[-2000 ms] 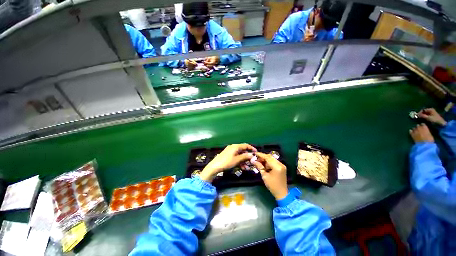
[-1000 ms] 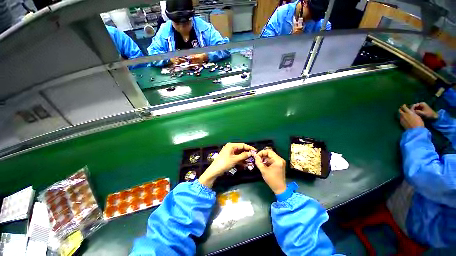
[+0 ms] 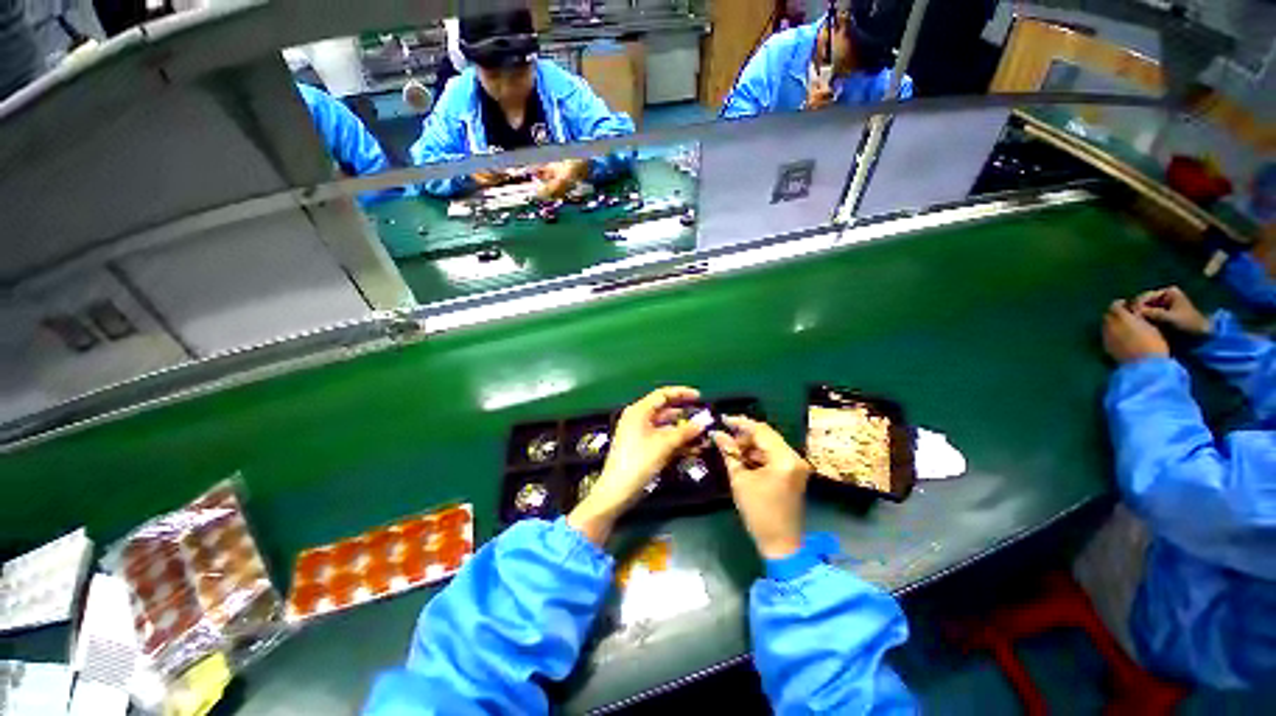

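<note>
My left hand [image 3: 647, 445] and my right hand [image 3: 763, 476] meet above the black blister tray [image 3: 560, 476]. A small round unit [image 3: 701, 418] with a pale face is held in my left fingertips. My right fingertips are pinched close beside it; whether they hold something is too small to tell. The tray lies below, with units in its square pockets, partly hidden by my hands. A shiny release liner sheet [image 3: 663, 593] with yellow-orange pieces lies in front, between my forearms.
An orange sticker sheet [image 3: 384, 560], bagged sticker sheets [image 3: 196, 574] and white papers [image 3: 42, 579] lie left. A black parts box [image 3: 856, 445] with beige pieces and a white scrap [image 3: 938, 455] lie right. A person's hands [image 3: 1154, 322] are far right. People sit behind the partition [image 3: 784, 175].
The view has shifted slightly. My hands have drawn a little apart, and the unit's pale face now shows between them. My right hand sits slightly lower.
</note>
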